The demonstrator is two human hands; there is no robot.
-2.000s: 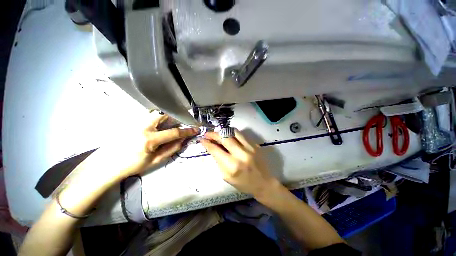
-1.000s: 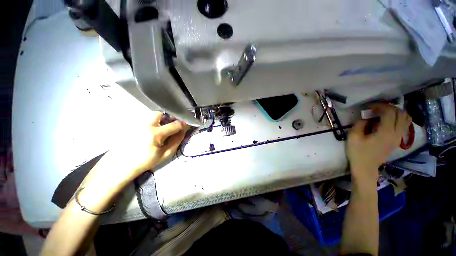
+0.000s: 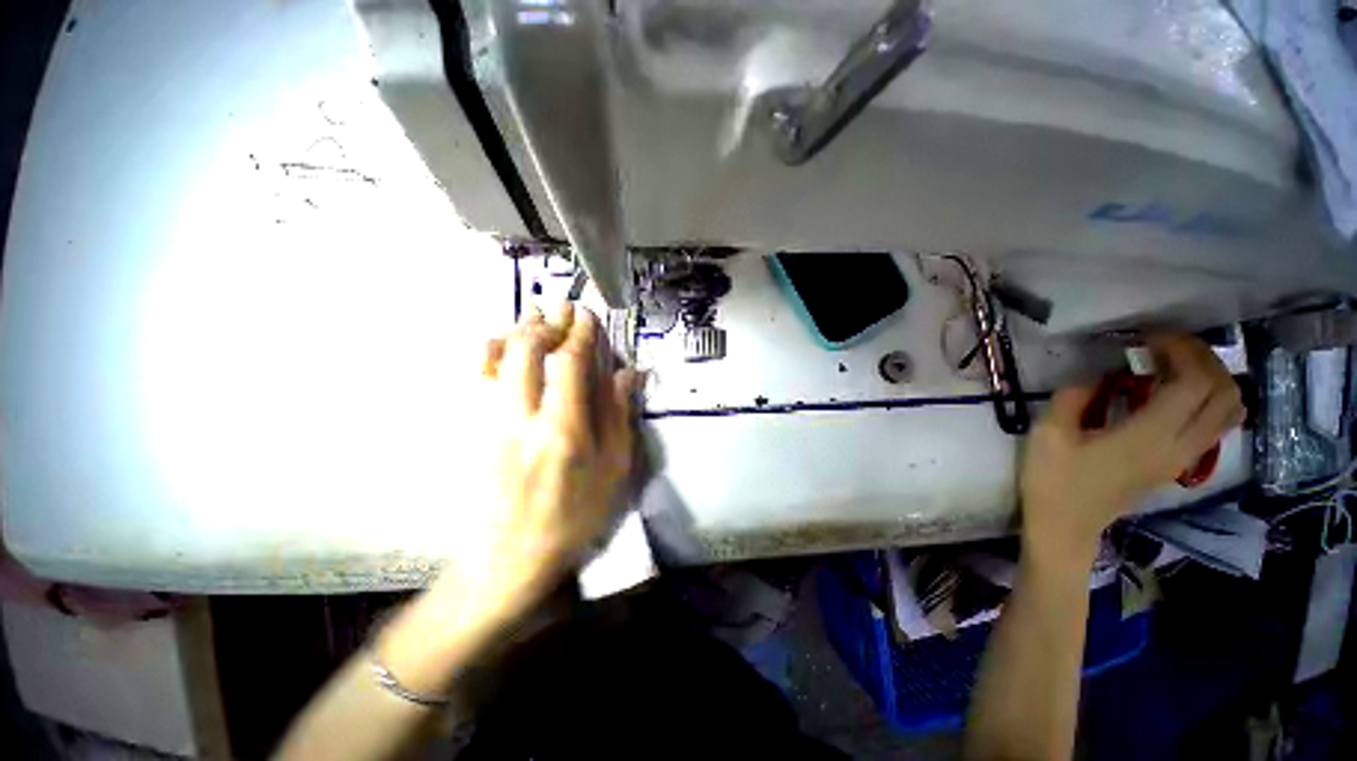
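Observation:
My left hand (image 3: 558, 439) lies back up just left of and below the presser foot (image 3: 643, 290), its fingertips at the needle area. A pale strip (image 3: 619, 562) shows beside and under the hand and runs past the table's front edge. The fingers hide how it is held. My right hand (image 3: 1124, 446) is at the right, over the red-handled scissors (image 3: 1200, 465); red also shows between its fingers. A small white thing shows at its fingertips. I cannot tell whether it grips the handles.
The large off-white machine head (image 3: 953, 164) spans the top. A phone (image 3: 848, 298), a round metal part (image 3: 894, 366) and a metal and black tool (image 3: 994, 350) lie on the white table (image 3: 223, 372). A blue basket (image 3: 953, 684) is below the front edge.
My right hand has left the needle area for the scissors. My left hand has turned flatter, fingers pointing up. The dark curved piece at left is no longer seen. The view has shifted.

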